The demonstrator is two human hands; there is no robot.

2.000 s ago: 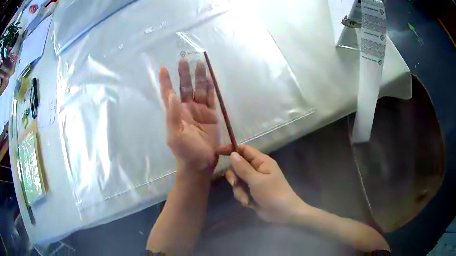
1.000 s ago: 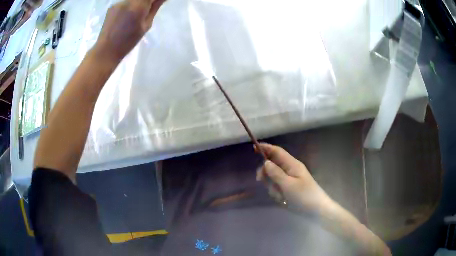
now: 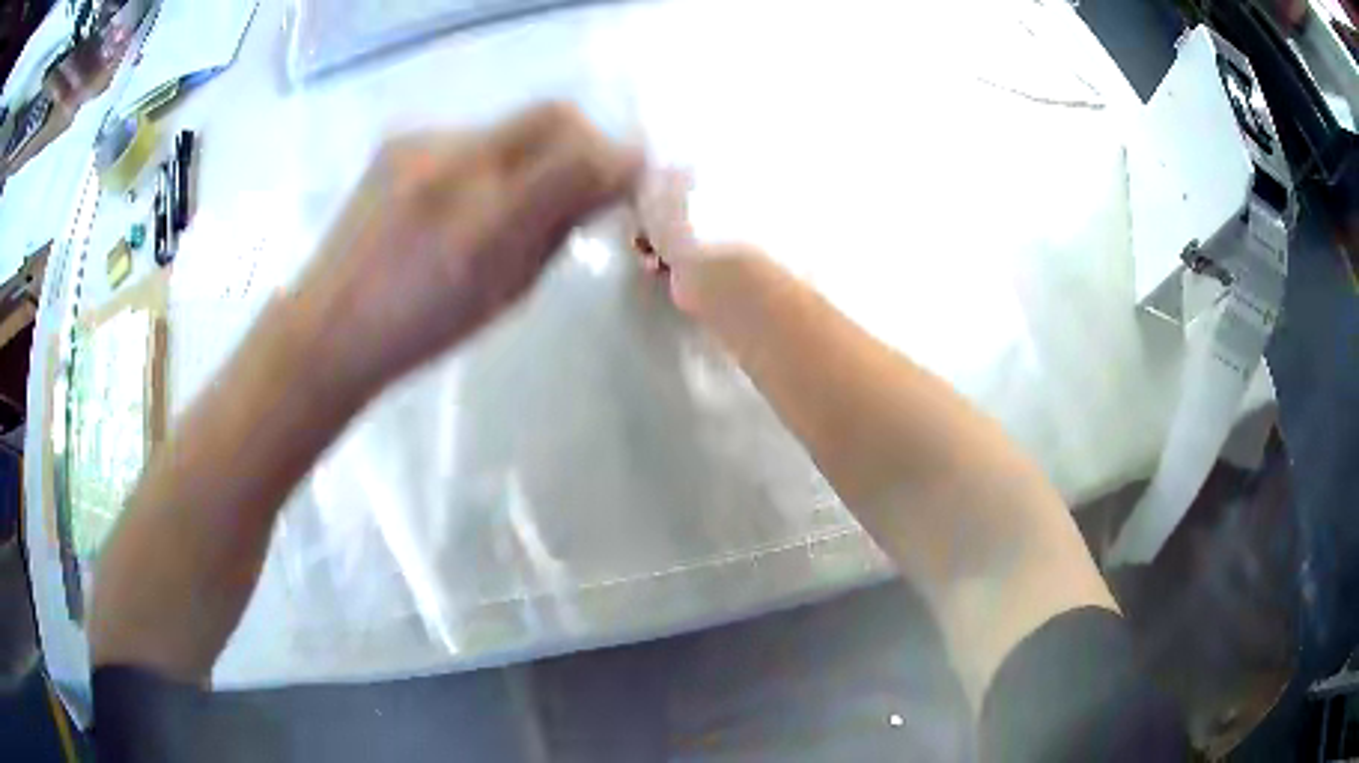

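Note:
A large clear plastic bag lies on the white-covered table in front of me, with glare streaks and a seam line near the front edge. My left hand is blurred over the bag, its fingers bent and close to my right hand; whether it grips the bag is not clear. My right hand is closed beside it, near the middle of the bag. A short dark reddish part of the thin stick shows at its fingers; the rest is hidden.
A white label dispenser stands at the right, with a label strip hanging over the table edge. A bluish stack of bags is at the far side. Black marker pens and a pale green card lie left. A brown box is below the strip.
My left hand has come back from the far left to the middle. My right hand has moved up over the bag to meet it. The view has shifted, and the far bag stack shows again.

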